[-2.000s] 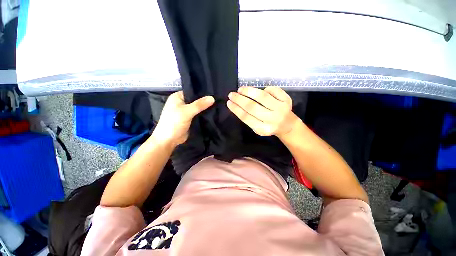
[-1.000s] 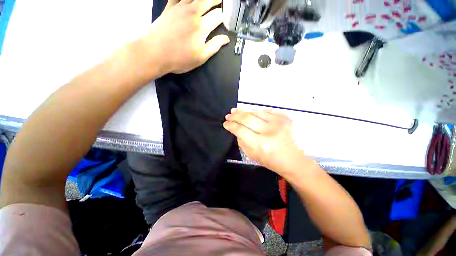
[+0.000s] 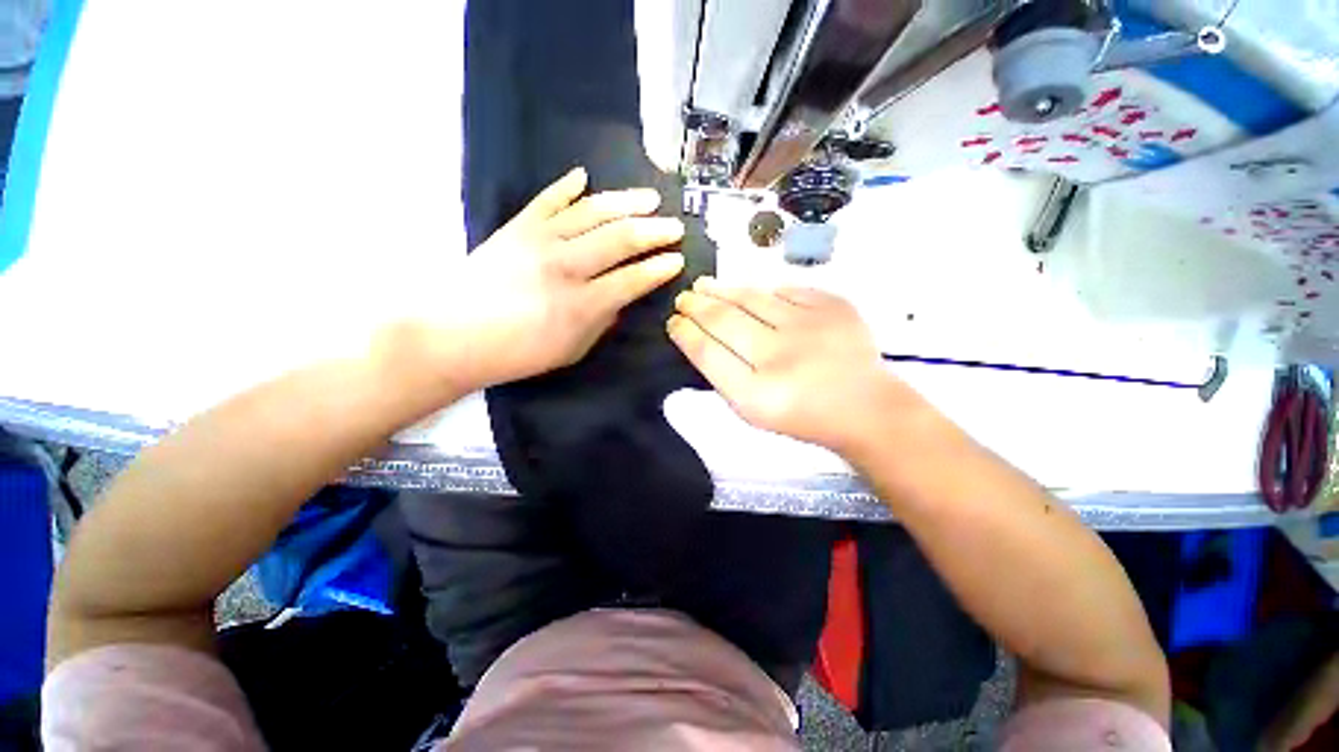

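A long black garment panel runs from the table's far side, under my hands, over the front edge towards my lap. My left hand lies flat on it with fingers apart, below the presser foot. My right hand lies at the panel's right edge, fingertips on the cloth close to my left fingertips. The panel's right edge passes at the presser foot of the sewing machine head. Whether my right fingertips pinch the edge cannot be told.
Dark red-handled scissors lie at the table's right end. A pale measuring strip runs along the table's front edge. A small lever and a round disc are on the machine bed. Blue items lie below the table.
My left hand has moved down the cloth towards me, close to my right hand. The panel's lower part now curves at its right edge. More of the machine head shows.
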